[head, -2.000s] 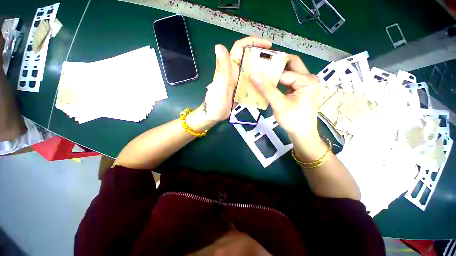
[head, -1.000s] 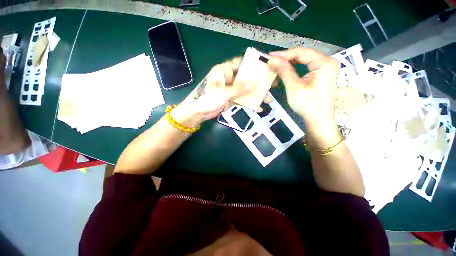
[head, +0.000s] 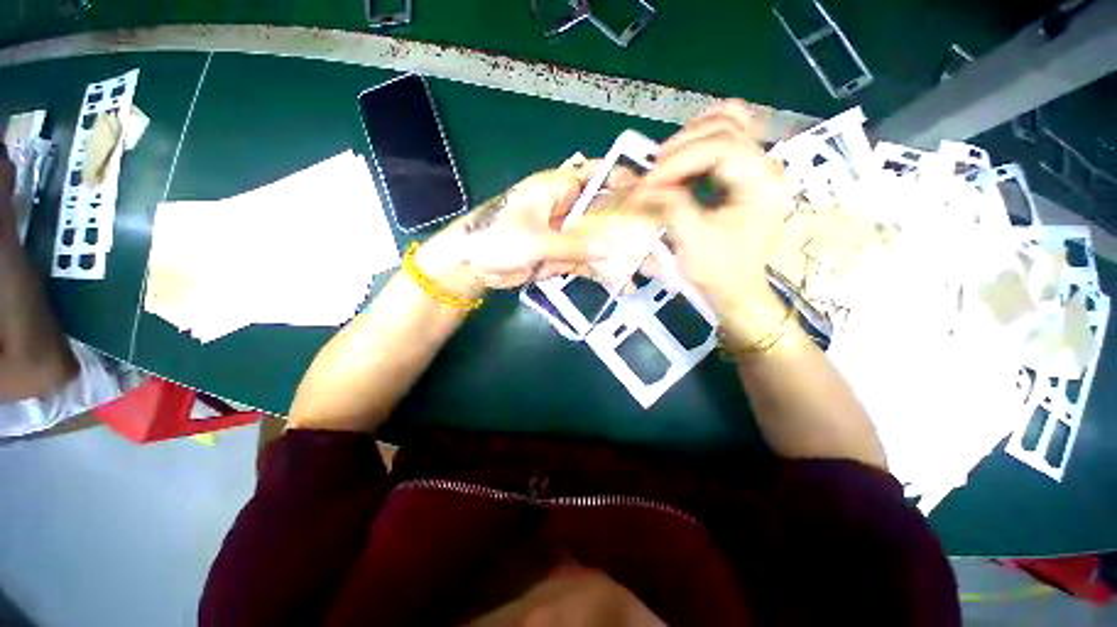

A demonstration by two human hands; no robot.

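Note:
My left hand holds a phone frame; its pale rim shows at the upper end, above my fingers. My right hand is blurred over the frame, its fingers bent close to it. A cream-tan piece shows between the hands, bright and partly hidden; its hold in the right fingers is unclear. A white carrier sheet with dark green windows lies on the bench below the hands. Another thin frame rests at its left edge, partly covered by my left hand.
A fanned white sheet stack and a black smartphone lie left. Spent lattices and tan scraps heap right. Frames lie on the belt beyond the speckled edge. Another person's arm is far left.
The tan piece lay flat across the frame; now the frame's upper opening shows and the piece sits lower between the hands. The view has shifted, and belt frames appear farther left.

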